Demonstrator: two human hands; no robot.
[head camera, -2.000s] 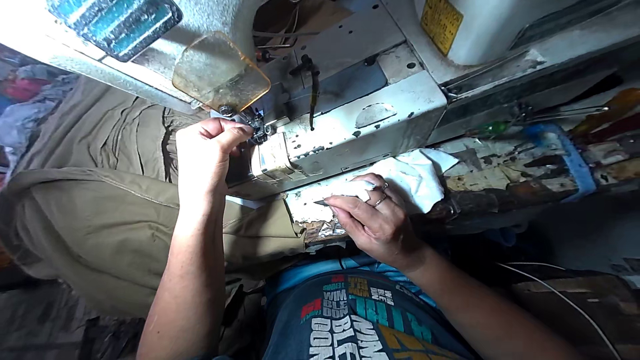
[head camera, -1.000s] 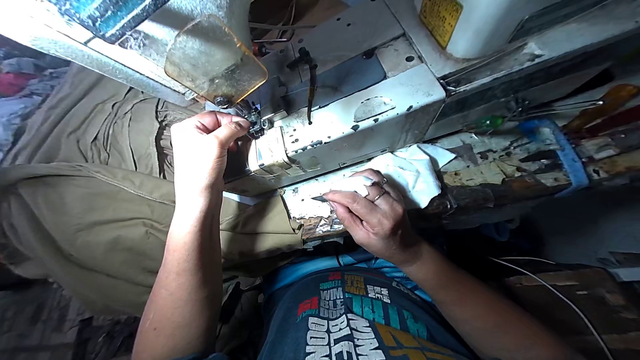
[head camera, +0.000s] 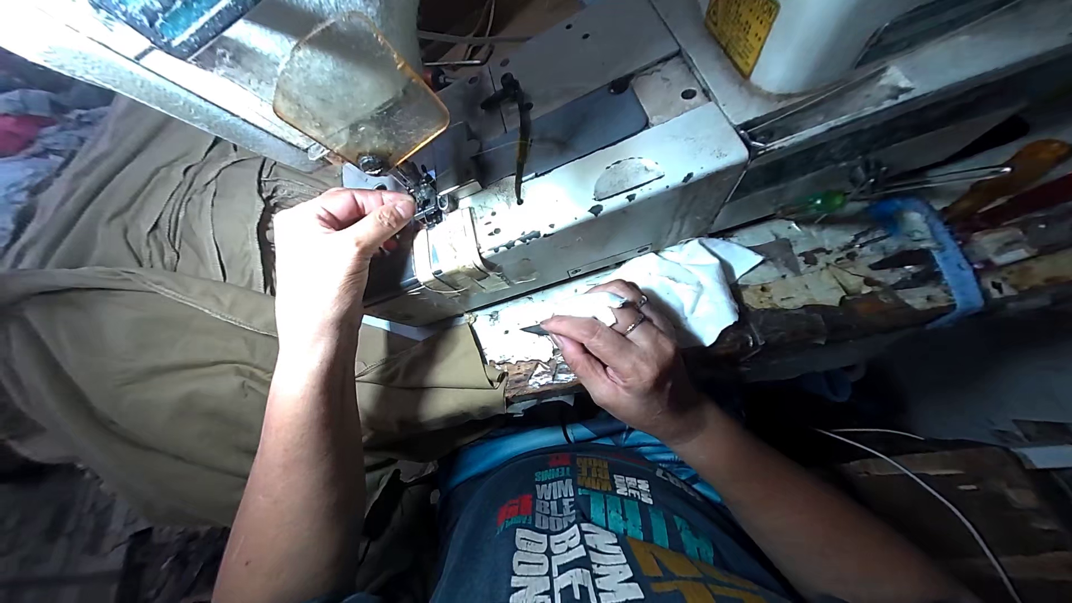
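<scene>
At the presser foot (head camera: 429, 201) of an industrial sewing machine (head camera: 620, 184), my left hand (head camera: 339, 230) has thumb and forefinger pinched together; whether a thread lies between them is too small to tell. A yellowed clear plastic guard (head camera: 360, 92) hangs just above that hand. My right hand (head camera: 624, 356), with rings on it, rests near the table edge and holds a small dark pointed metal tool (head camera: 534, 330). A white cloth (head camera: 682, 289) lies behind and beside the right hand. Khaki fabric (head camera: 151, 352) spreads left of and under my left forearm.
A green-handled screwdriver (head camera: 816, 203), an amber-handled tool (head camera: 1005, 177) and a blue curved strip (head camera: 955, 260) lie at the right on the worn table edge (head camera: 787, 318). A white cable (head camera: 930, 486) runs at the lower right. Bundled cloth is at the far left.
</scene>
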